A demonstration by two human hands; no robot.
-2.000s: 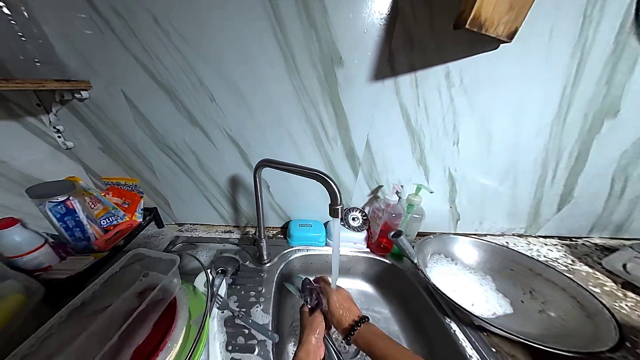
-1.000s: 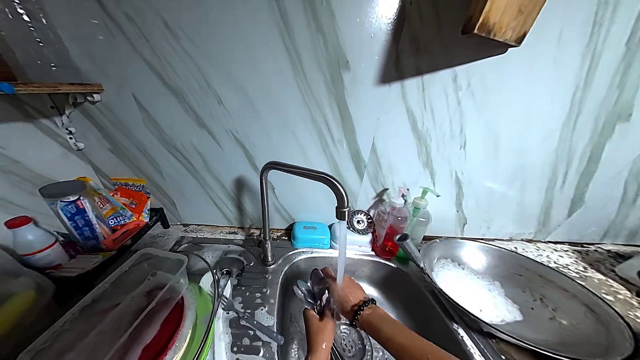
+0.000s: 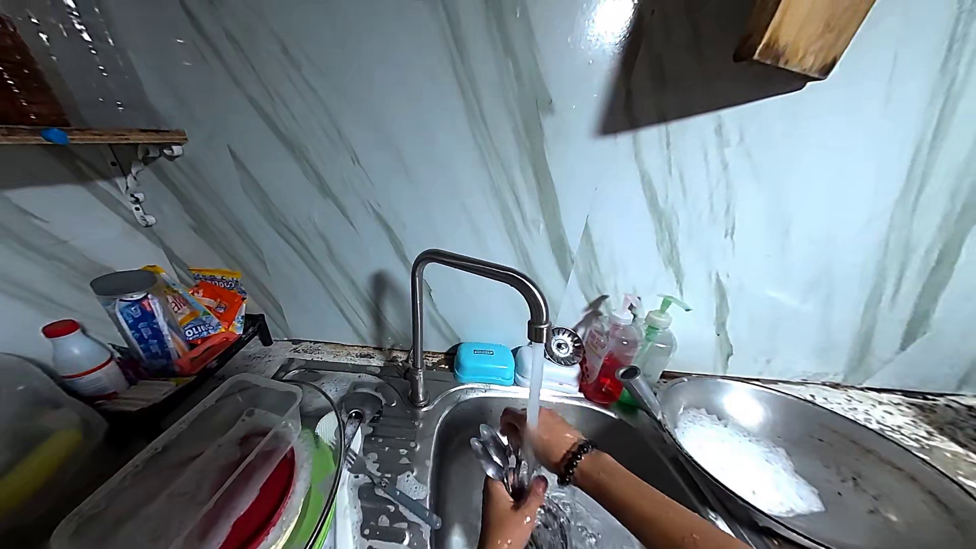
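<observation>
My left hand (image 3: 509,509) is closed around a bunch of metal spoons (image 3: 496,454), held upright over the sink basin (image 3: 457,488). My right hand (image 3: 545,438), with a dark beaded bracelet at the wrist, is at the upper part of the bunch; its fingers are partly hidden, so whether it grips a spoon is unclear. Water from the curved metal faucet (image 3: 480,265) runs down over the right hand and the spoons. More metal utensils, blurred by water, show at the basin's bottom. A fork (image 3: 393,488) lies on the wet drainboard (image 3: 381,442) at the left.
A large wok (image 3: 862,457) with suds stands right of the sink. Pump bottles (image 3: 614,354), a blue soap case (image 3: 485,364) and a sink strainer (image 3: 564,347) line the back. At left are a clear plastic container (image 3: 183,465), a green plate (image 3: 313,488) and a black tray (image 3: 221,358) of packets.
The spoons, bunched lower between my hands before, now fan out above my left hand. My right hand remains under the running water. The view has shifted slightly.
</observation>
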